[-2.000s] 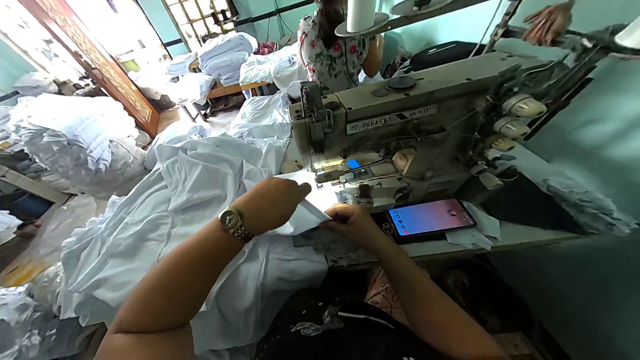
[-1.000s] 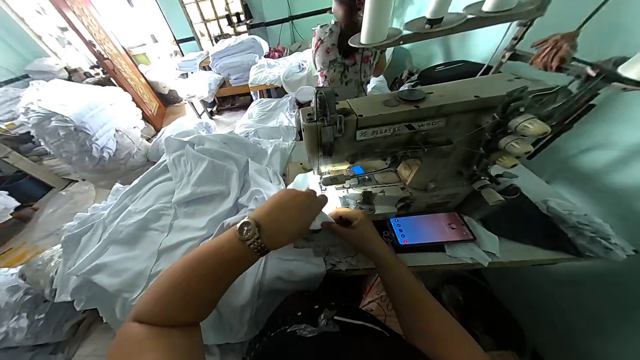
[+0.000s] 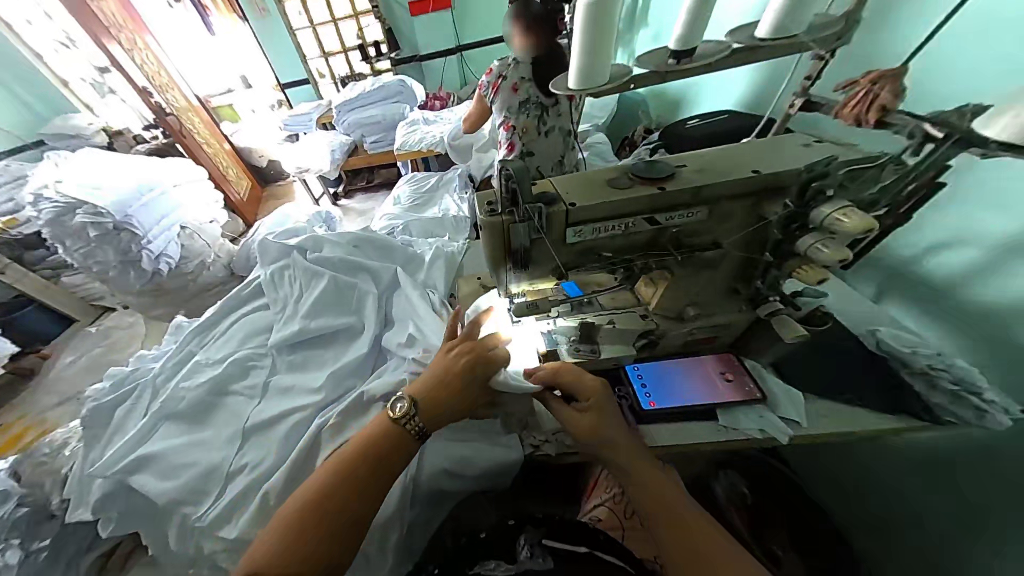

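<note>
Under the lit needle area of a Pegasus industrial sewing machine (image 3: 632,232) lies the edge of a white fabric piece (image 3: 512,381). My left hand (image 3: 464,368), with a wristwatch (image 3: 403,410) on the wrist, rests on this cloth with its fingers spread, just left of the presser foot. The thumb and forefinger of my right hand (image 3: 580,400) pinch the near right edge of the cloth. A large heap of white fabric (image 3: 304,344) spreads to the left of the machine. The needle itself is lost in the glare.
A phone (image 3: 694,382) with its screen lit lies right of my right hand, beside fabric scraps (image 3: 768,404). White thread cones (image 3: 594,44) stand above the machine. Another person (image 3: 532,104) stands behind it. Bundles of white cloth (image 3: 132,216) fill the left side.
My left hand's fingers have spread out over the cloth, where they were bunched together before. The cloth at the needle area has changed shape. The view has shifted slightly.
</note>
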